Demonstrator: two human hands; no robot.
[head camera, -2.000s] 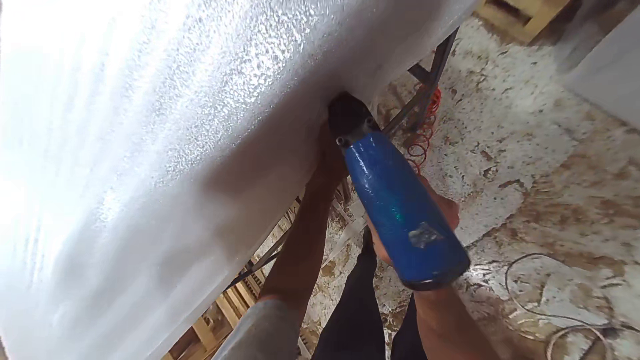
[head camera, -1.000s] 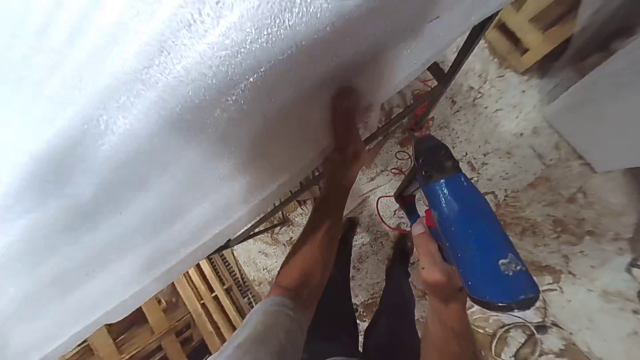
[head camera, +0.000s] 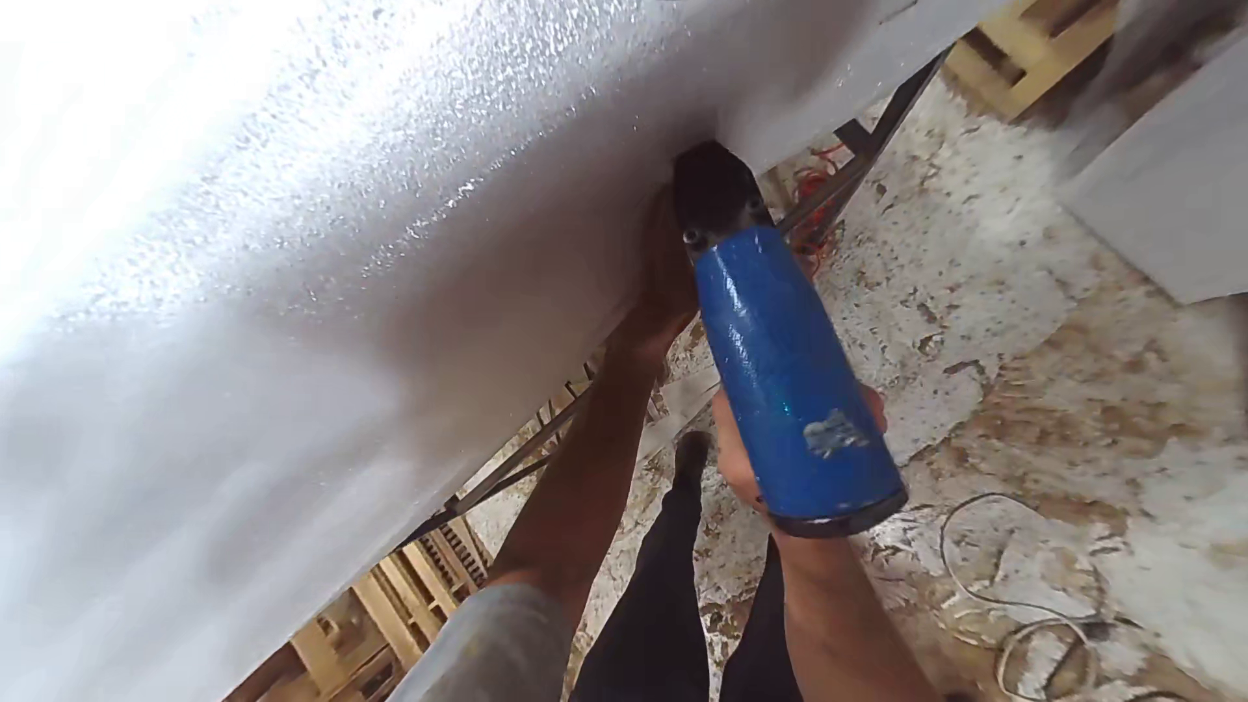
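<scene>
A blue handheld power tool with a black front end is in my right hand, whose fingers wrap its grip under the body. The tool's front end meets or overlaps the edge of a large sheet of white, shiny material, so actual contact is unclear. Just left of the tool, my left hand lies at the sheet's edge, partly hidden by the tool and in shadow. What its fingers do cannot be made out.
A dark metal frame supports the sheet. Wooden pallets stand lower left, another pallet at upper right. A pale panel is at the right. A red coiled hose and a loose cable lie over the stained floor.
One second ago the tool was away from the sheet's edge, to the right of my left hand. It has moved back left to the edge, beside that hand.
</scene>
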